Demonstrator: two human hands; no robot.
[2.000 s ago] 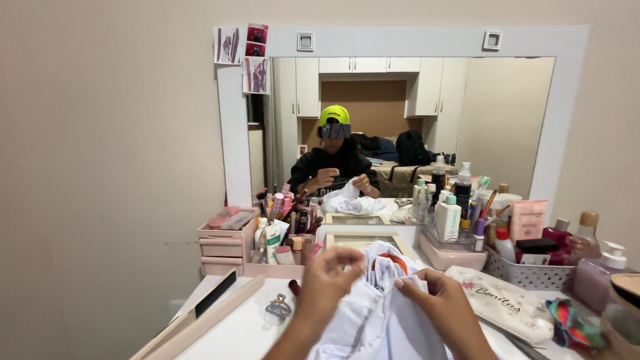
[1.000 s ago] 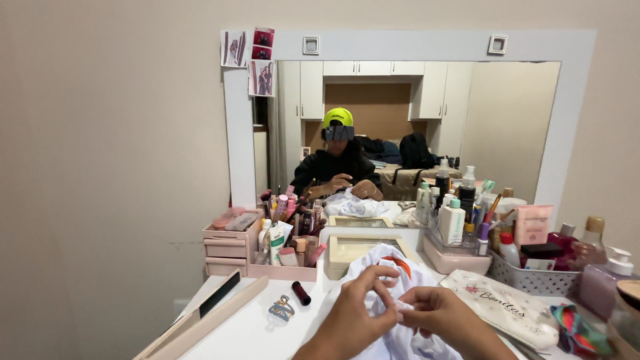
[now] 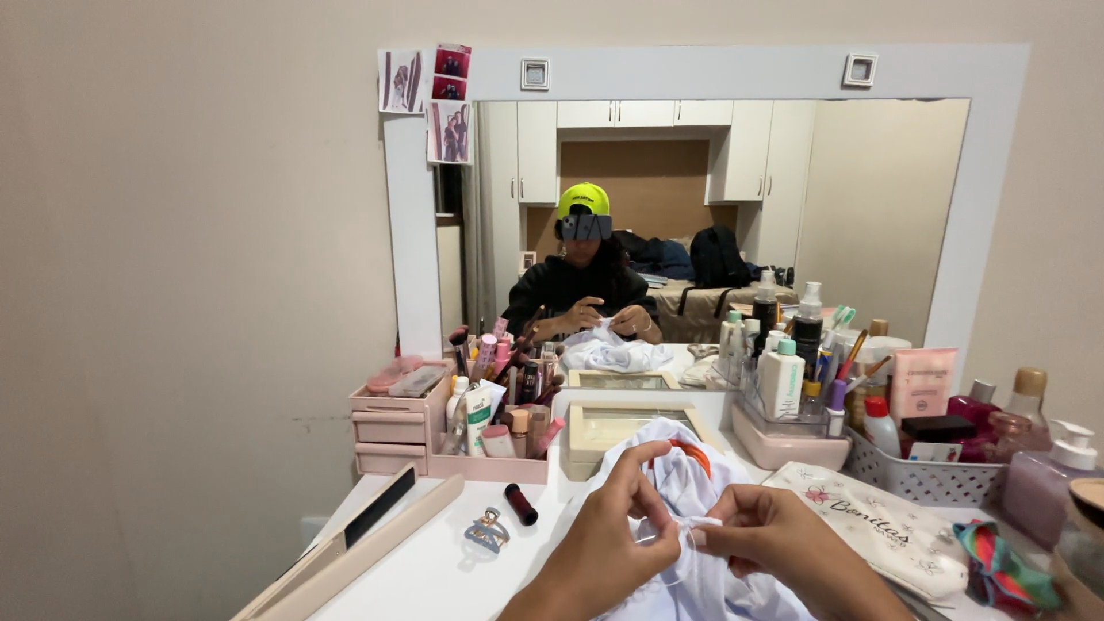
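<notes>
White fabric (image 3: 690, 483) with an orange part (image 3: 693, 454) lies bunched on the white dressing table beneath both hands. A small fold of it is pinched between the thumb and fingers of my right hand (image 3: 763, 535). My left hand (image 3: 617, 526) is close beside that fold, its thumb and index fingertip curled near each other; a thin pale thread seems to hang between the hands. Whether the left fingertips hold the thread or a needle is too small to tell. The mirror (image 3: 880, 216) reflects the same hands and fabric.
A flat hair straightener (image 3: 379, 535), a claw clip (image 3: 488, 530) and a dark red tube (image 3: 520, 504) lie to the left. Pink drawers (image 3: 390, 429) and a cream box (image 3: 586, 431) stand behind. A printed pouch (image 3: 871, 526), a scrunchie (image 3: 1005, 569) and a basket (image 3: 931, 480) of bottles are at right.
Two seconds ago my hands were farther apart over the fabric; they then came close together. Now the left hand's fingers are more raised, and the orange part shows beyond them.
</notes>
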